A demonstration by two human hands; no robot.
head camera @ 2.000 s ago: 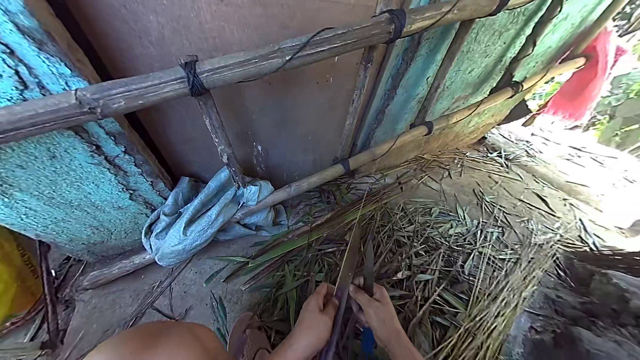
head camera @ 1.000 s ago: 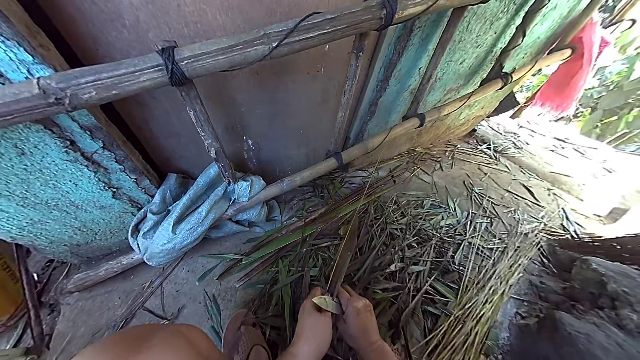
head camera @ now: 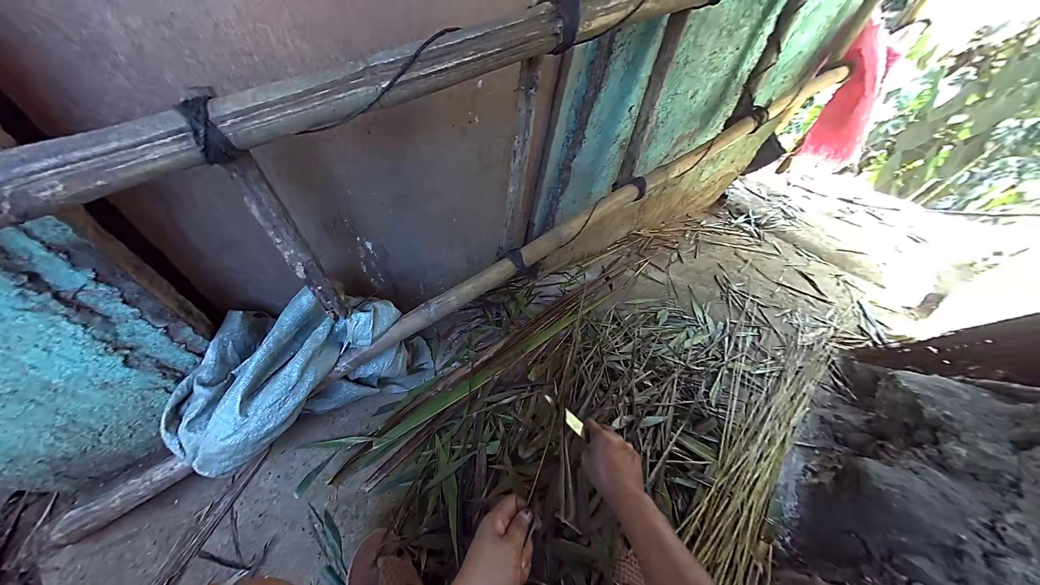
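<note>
My right hand (head camera: 611, 461) is closed around the handle of a knife; its bright blade (head camera: 574, 422) points up and left over the leaf litter. Lower down and to the left, my left hand (head camera: 497, 543) pinches a thin dark stalk (head camera: 536, 479) between thumb and fingers. Beneath both hands lies a heap of cut leaves and stalks (head camera: 650, 366). Long green and brown leaf strips (head camera: 479, 378) stretch across the ground to the upper left of my hands. A bundle of thin stripped stalks (head camera: 743, 463) lies to the right of my right forearm.
Bamboo poles (head camera: 479, 280) tied with black strips run along a turquoise and brown wall (head camera: 390, 187). A pale blue woven sack (head camera: 260, 390) is draped around the lower pole. Rough rocks (head camera: 918, 463) stand at the right. A red cloth (head camera: 849, 97) hangs at the upper right. Sandalled feet (head camera: 386, 561) show below.
My hands were close together over a dark strip; now they are apart, the right one further up with the knife. The view has shifted somewhat.
</note>
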